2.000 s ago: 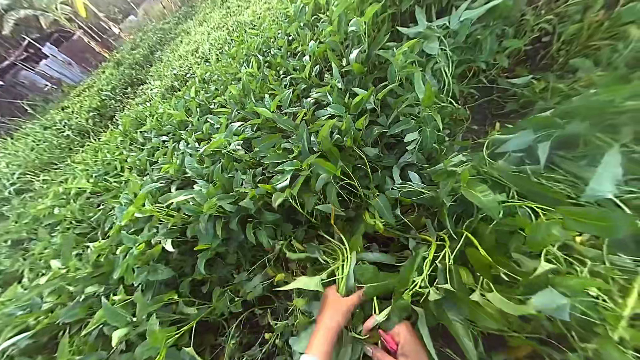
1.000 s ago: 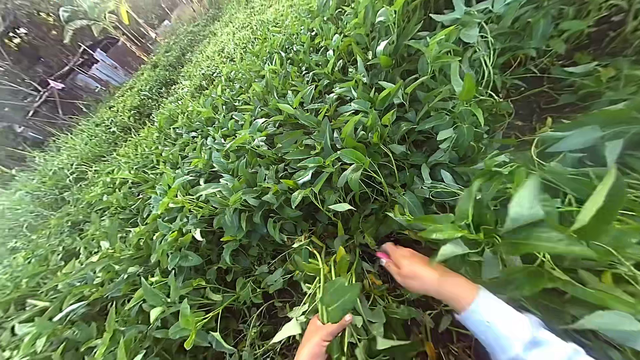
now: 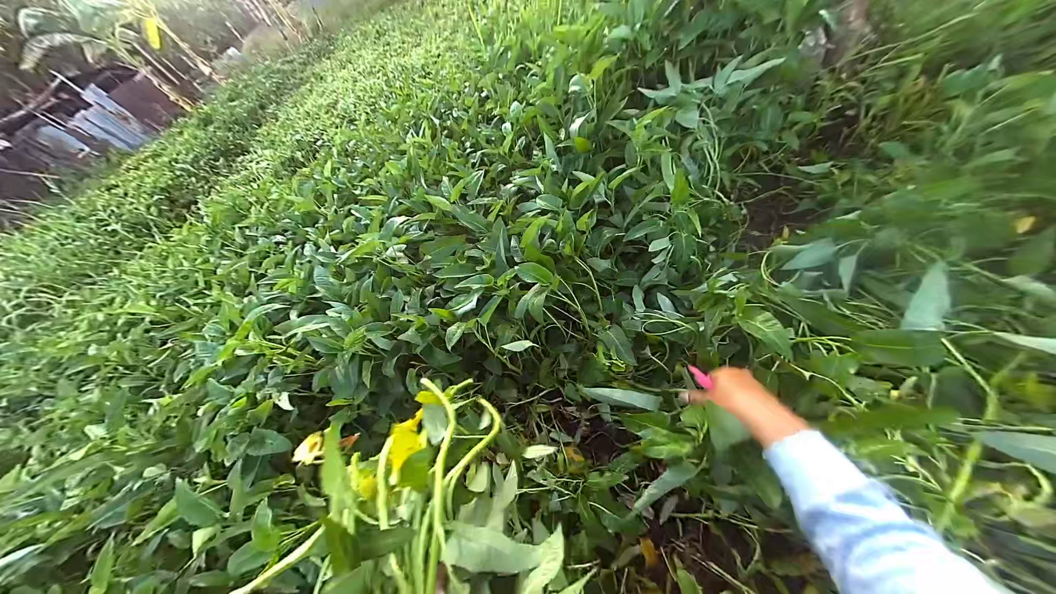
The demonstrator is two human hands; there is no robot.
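My right hand, in a pale blue sleeve, is closed on a small pink-handled tool at the right of the leafy bed. The tool's other end cannot be made out. A bunch of cut green stems with long leaves rises at the bottom, left of centre, with some yellow leaves among it. My left hand is not plainly visible; it lies below the frame or behind the bunch. Dense green plants with pointed leaves, resembling water spinach, surround both.
Bare dark soil shows at the right, and more soil below my right hand. Long trailing stems and leaves lie on the right. Corrugated metal sheets stand at the upper left beside a broad-leaved plant.
Two seconds ago both hands were together at the bottom centre. Since then my right hand has moved away to the right. My left hand, seen holding the bunch one second ago, has dropped from sight.
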